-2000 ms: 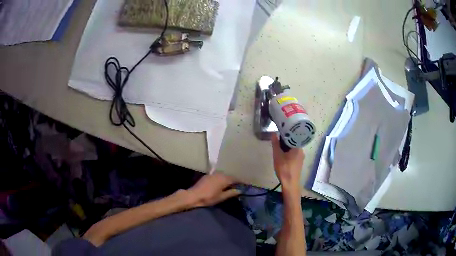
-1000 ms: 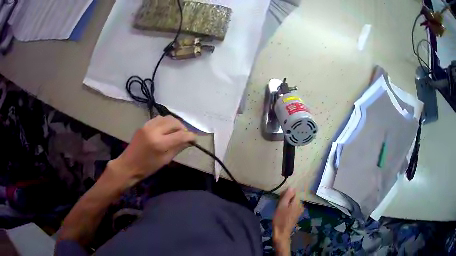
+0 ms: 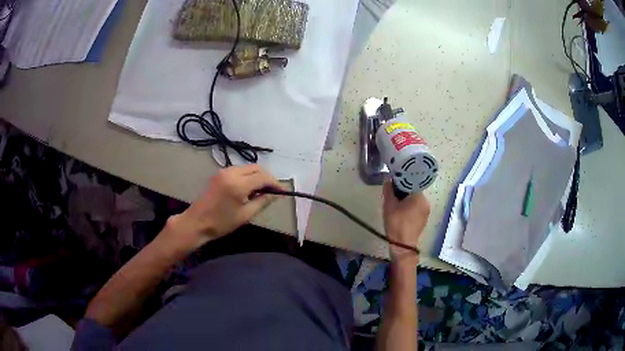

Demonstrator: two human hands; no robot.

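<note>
The grey-white electric cloth cutter [image 3: 408,152], with yellow and red labels and a metal foot, stands on the speckled table. My right hand [image 3: 406,214] is closed around its dark handle. My left hand [image 3: 236,195] holds the black power cord [image 3: 329,206] between fingers and thumb near the table's front edge. The cord runs from there to my right wrist. Its coiled bundle lies on the white marker paper [image 3: 161,103], just beyond my left hand.
A mottled gold-brown bar [image 3: 240,24] and a small taped clamp [image 3: 248,63] lie on the paper. At right is a grey garment stack [image 3: 517,185] with a green stick [image 3: 528,197]. Another paper-topped stack [image 3: 55,31] is at upper left. Scraps [image 3: 473,322] lie below the table.
Two seconds ago my left hand was at the table edge. It moved left and took the cord. My right hand let go of the cutter's handle, then took hold of it again.
</note>
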